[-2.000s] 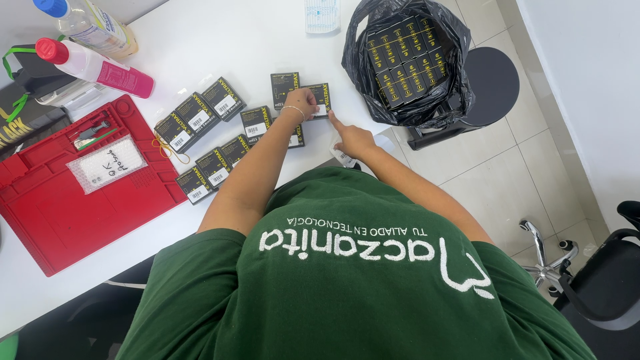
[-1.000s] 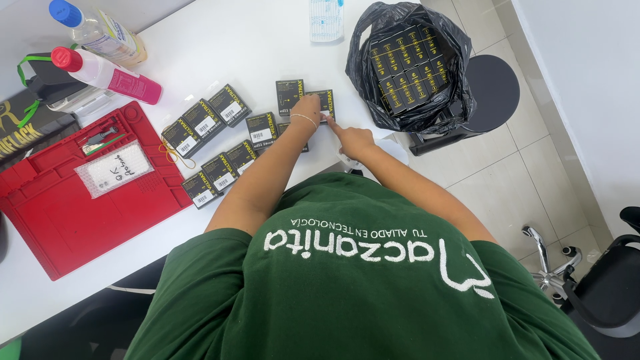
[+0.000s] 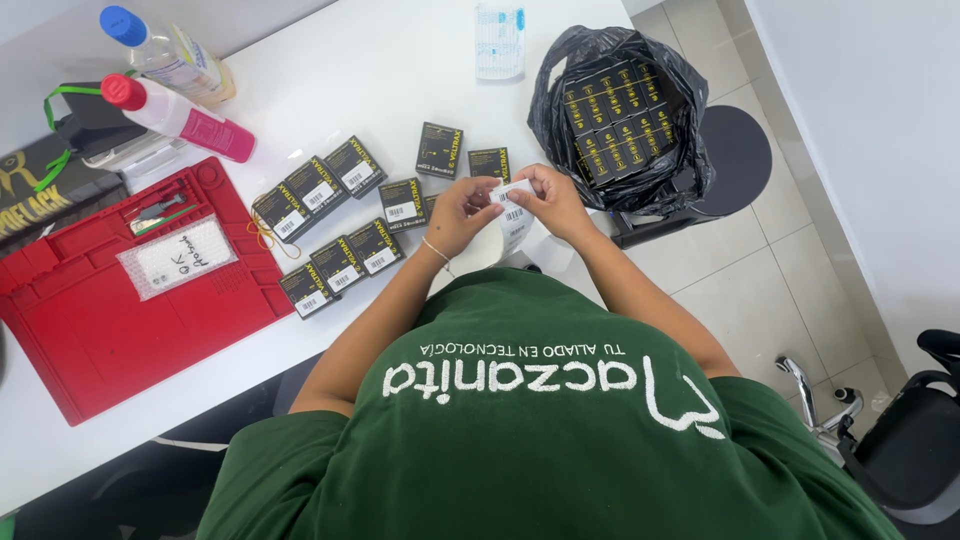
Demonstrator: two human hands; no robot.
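My right hand point(image 3: 551, 202) pinches the upper end of a strip of white barcode labels point(image 3: 514, 216), which hangs toward my shirt. At its left edge, the thumb and fingertips of my left hand point(image 3: 461, 214) also grip the strip; their exact hold is partly hidden. Just beyond my hands lies a small black Veltrax box point(image 3: 489, 161), partly covered. Another box point(image 3: 439, 150) lies up and left of it, showing no white label. To the left are several boxes with white barcode labels, among them one point(image 3: 403, 204) near my left hand and a row point(image 3: 345, 262) closer to me.
A black plastic bag point(image 3: 551, 97) full of similar boxes stands at the right on a dark round seat point(image 3: 739, 161). At the left are a red work mat point(image 3: 150, 330), a bubble-wrapped item point(image 3: 178, 257) and two bottles point(image 3: 180, 120) point(image 3: 187, 64). A printed packet point(image 3: 499, 45) lies at the table's far side.
Both hands were at the box on the right; they have drawn back toward my body and now hold the label strip. That box's top is partly uncovered.
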